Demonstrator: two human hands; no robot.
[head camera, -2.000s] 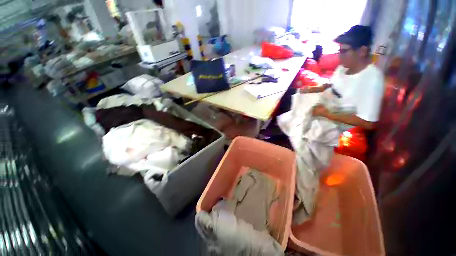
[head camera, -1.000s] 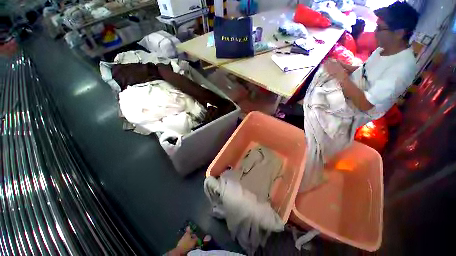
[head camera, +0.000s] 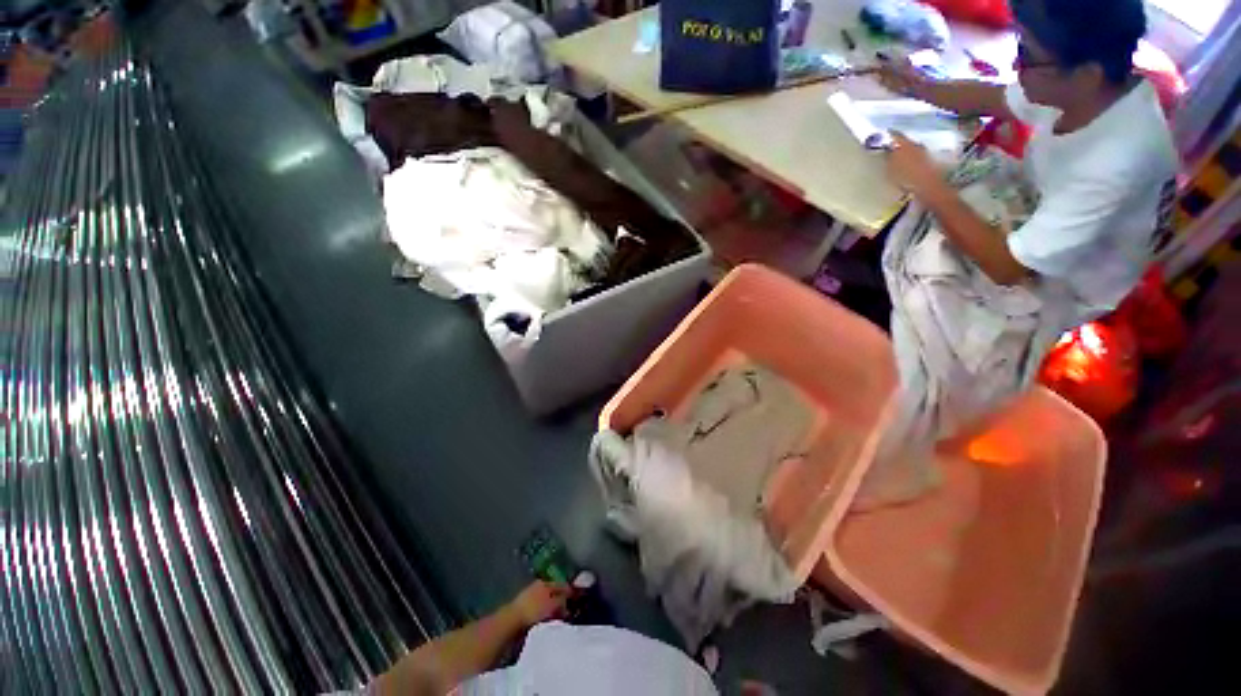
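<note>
My left hand (head camera: 547, 598) reaches in from the lower left, small and blurred. Its fingers close on a small dark-green flat object (head camera: 544, 553), too blurred to name. Below it is a pale grey cloth shape (head camera: 592, 664), perhaps my clothing. My right hand is not clearly in view; a tiny skin-toned patch at the bottom edge is too small to tell. A beige garment (head camera: 701, 544) hangs over the near rim of the left orange tub (head camera: 653, 356), with more beige cloth inside. The right orange tub (head camera: 1014, 571) stands beside it.
Shiny metal bars (head camera: 150, 449) fill the left. A grey bin (head camera: 599, 340) holds white cloth (head camera: 476, 218) and dark brown cloth (head camera: 436, 120). A seated person (head camera: 1089, 177) has beige cloth on the lap and touches paper (head camera: 912, 120) on the pale table (head camera: 762, 143), near a navy bag (head camera: 715, 48).
The view has tilted down and shifted. My left hand, absent at first, has come into view at the bottom. The seated person's hands have moved from the beige cloth to the paper.
</note>
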